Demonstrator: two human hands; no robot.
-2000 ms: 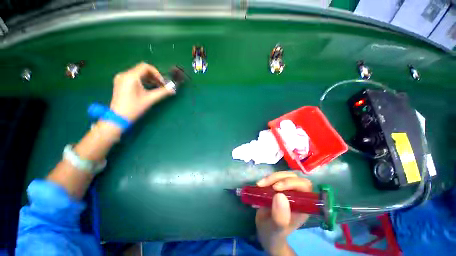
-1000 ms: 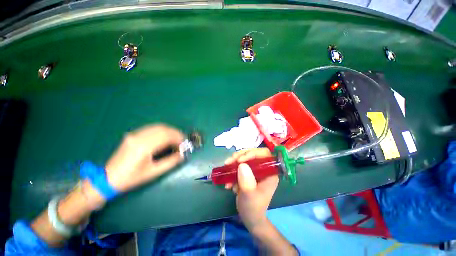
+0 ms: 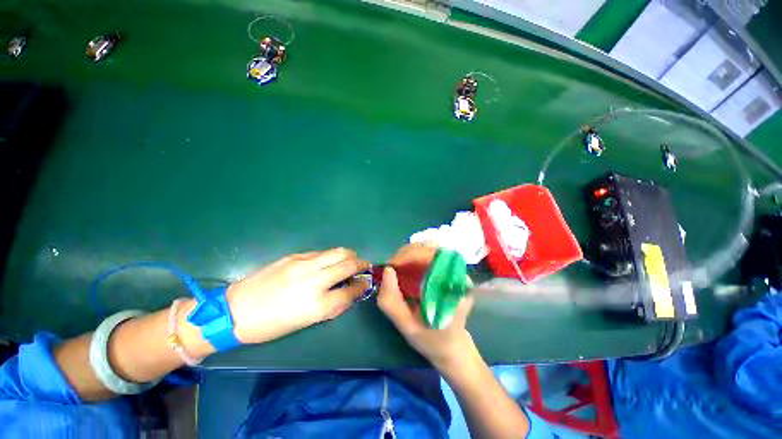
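Observation:
My left hand [image 3: 296, 296], with a blue strap on its wrist, holds a small circuit board assembly [image 3: 367, 285] between its fingers, low over the green surface near its front edge. The fingers hide most of the assembly. My right hand [image 3: 433, 330] grips the red dispensing syringe [image 3: 406, 281], its front end pointing left at the assembly. The dark tip cannot be made out. The green adapter [image 3: 444, 289] at the syringe's rear faces the camera. A clear hose runs right from it, blurred.
A red bin [image 3: 562, 249] with white tissue inside stands right of my hands, with more crumpled tissue [image 3: 467, 237] beside it. The black controller [image 3: 652, 223] is further right. Several assemblies [image 3: 262, 69] lie along the far side. A blue sleeve [image 3: 754, 360] shows at right.
My left hand has brought the assembly from the far side to the front. The syringe has moved left and turned to meet it, its green rear end now towards the camera. The view has shifted.

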